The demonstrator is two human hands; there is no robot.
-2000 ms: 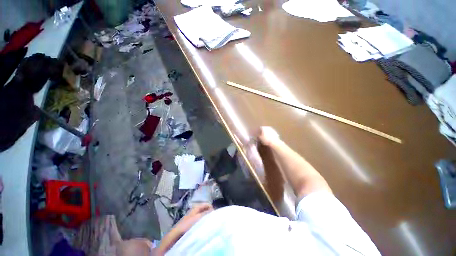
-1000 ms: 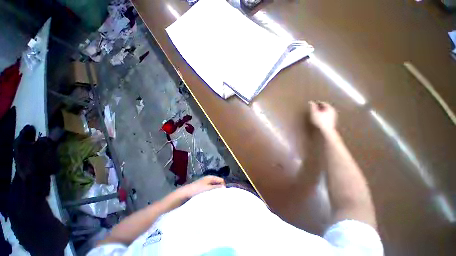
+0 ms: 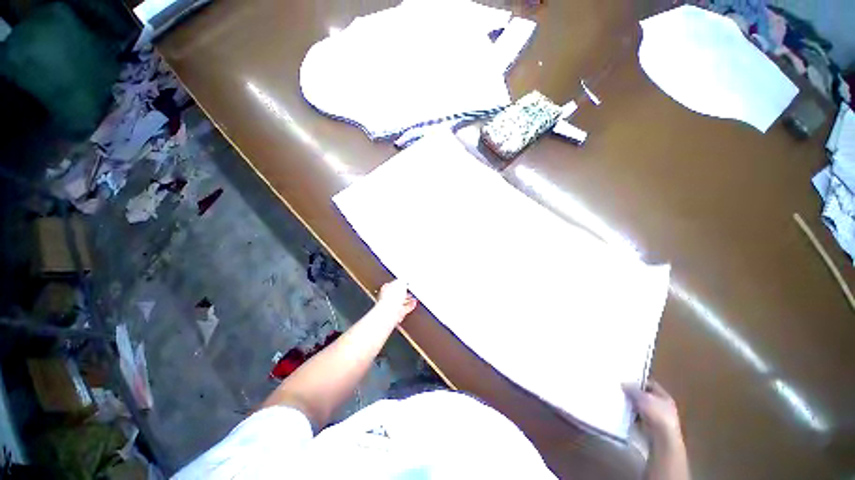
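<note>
A large white-topped stack of cut pieces (image 3: 506,281) with a thin dark edge lies on the glossy brown table in front of me. My left hand (image 3: 397,298) is at the stack's near left edge, by the table edge; its fingers are curled, and whether they grip the stack is unclear. My right hand (image 3: 653,405) is at the stack's near right corner, with the fingers on its edge and partly blurred. The thumb and some fingertips are hidden.
A curved white-topped stack (image 3: 412,70) with a striped edge lies beyond, beside a mottled block (image 3: 520,124). A white pattern piece (image 3: 717,66) and a thin tan stick (image 3: 825,258) lie to the right. Scraps (image 3: 145,141) cover the floor at left.
My view has moved forward along the table. Both hands have come to the white stack, which now lies opened out or turned, closer to me. My left hand has moved from my body to the table edge.
</note>
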